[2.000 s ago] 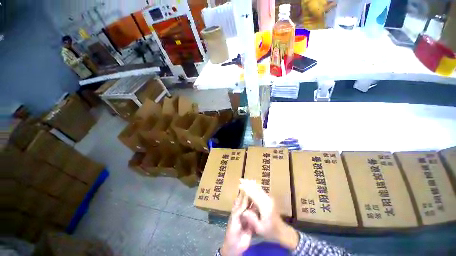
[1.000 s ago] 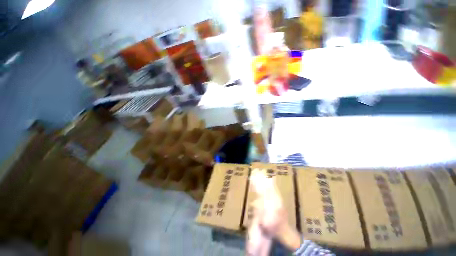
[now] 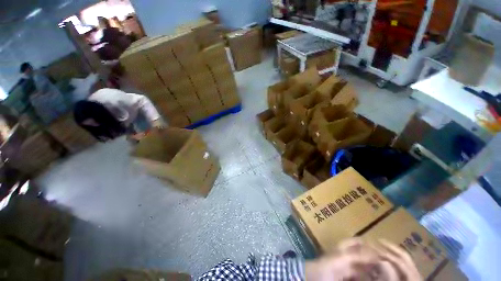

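The first carton (image 3: pixel 343 206), brown with black Chinese print, lies closed at the near end of the green belt. A second carton (image 3: pixel 413 241) lies beside it, partly covered by my hand. My left hand (image 3: pixel 371 264) is blurred at the bottom edge, over the near part of these cartons, its checkered sleeve coming from the left. Whether it touches or holds anything cannot be told. My right hand cannot be made out as a separate hand.
A person (image 3: pixel 118 112) bends over a large open carton (image 3: pixel 178 159) on the floor at left. A tall carton stack (image 3: pixel 181 77) stands on a blue pallet behind. Open empty cartons (image 3: pixel 307 112) and a blue-rimmed bin (image 3: pixel 373 162) are beyond the belt's end. A roller table (image 3: pixel 307 46) stands farther back.
The view has swung left, bringing the bending person, large open carton and tall stack into sight. Two hands were together over the cartons; now only my left is distinct, low at the edge.
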